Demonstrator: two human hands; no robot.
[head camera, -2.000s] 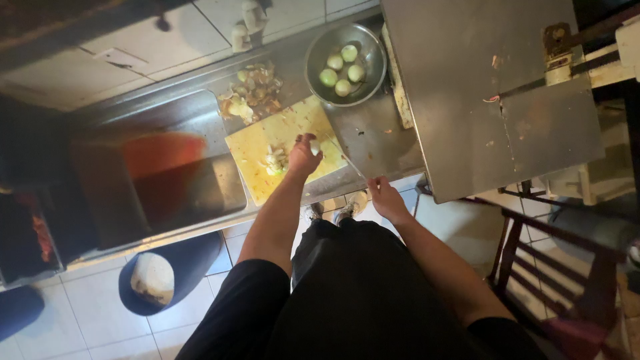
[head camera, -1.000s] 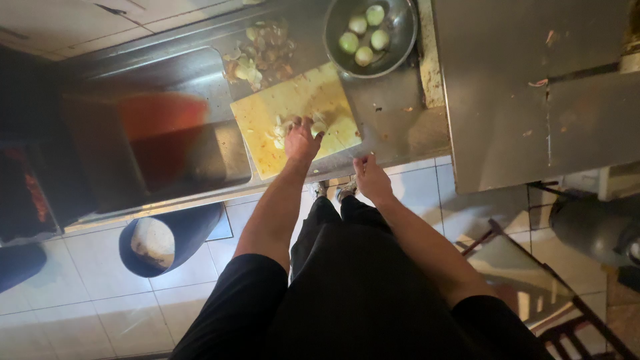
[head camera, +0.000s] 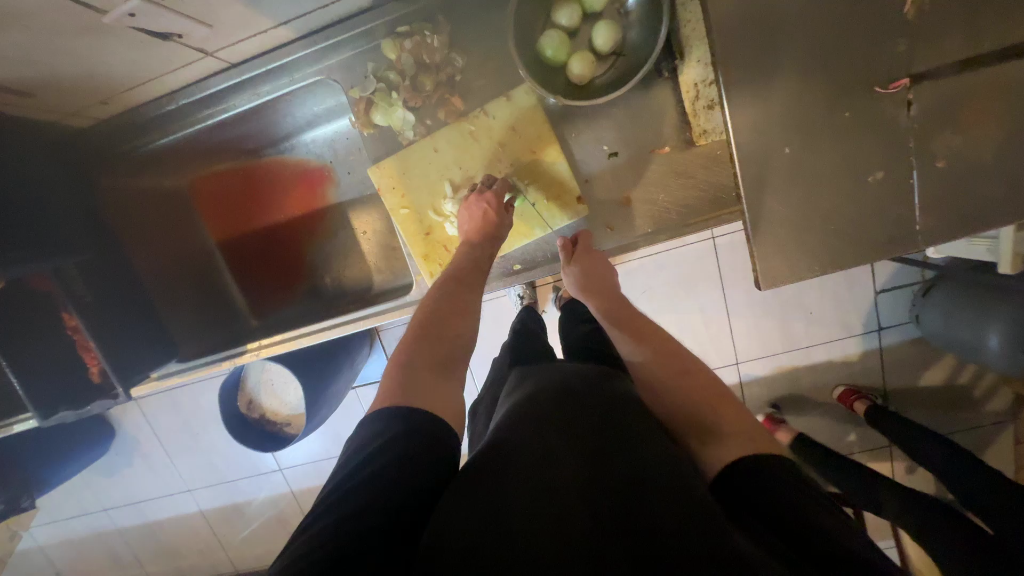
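A yellow cutting board (head camera: 480, 144) lies on the steel counter beside the sink. My left hand (head camera: 486, 210) rests on it with bent fingers, over a piece of onion that it largely hides. Cut onion pieces (head camera: 448, 210) lie just left of those fingers. At the board's near right corner, my right hand (head camera: 586, 264) is closed around the handle of a knife, whose thin blade (head camera: 538, 211) reaches over the board toward my left hand. Behind the board stands a metal bowl (head camera: 560, 94) with several peeled onions (head camera: 606, 36). A heap of onion skins (head camera: 416, 76) lies at the board's far left.
A steel sink (head camera: 364, 264) with something reddish in it is on the left. Below it stands a dark bin (head camera: 232, 408). A steel worktop (head camera: 816, 144) is at the right. Another person's legs in red shoes (head camera: 854, 397) are on the tiled floor at lower right.
Another person's legs have come into view at lower right, where a wooden chair showed before. Both hands stay at the board. The view has shifted somewhat.
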